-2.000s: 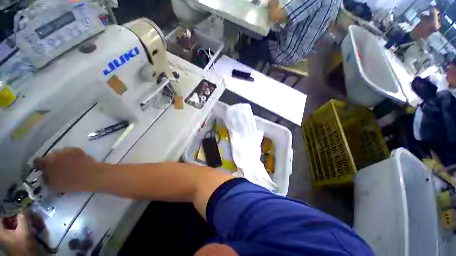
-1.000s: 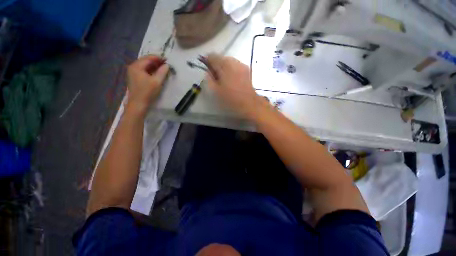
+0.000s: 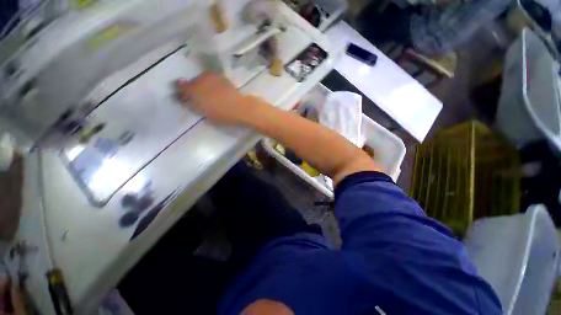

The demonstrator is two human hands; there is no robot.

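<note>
The white sewing machine head (image 3: pixel 74 61) is blurred at the upper left. My right hand (image 3: pixel 212 98) is low over the white machine bed (image 3: pixel 147 117), fingers bent; blur hides whether it holds anything. The snips do not show. A screwdriver with a black-yellow handle (image 3: pixel 58 290) lies on the table at the lower left. Small metal parts (image 3: pixel 21 249) lie beyond it, near a brown sewn piece (image 3: pixel 8 200) cut off by the left edge. Only a blurred sliver of my left hand (image 3: pixel 7 298) shows at the lower left edge.
A parts recess (image 3: pixel 306 62) with metal bits is at the table's right end. Below it stands a white tub (image 3: pixel 393 147) with white cloth. A dark flat object (image 3: pixel 362 54) lies on a white board (image 3: pixel 400 92). A yellow crate (image 3: pixel 446 172) and grey tubs (image 3: pixel 513 258) stand at the right.
The view has swung right. My right hand has moved from beside the screwdriver to the machine bed. My left hand has slipped almost out of the picture.
</note>
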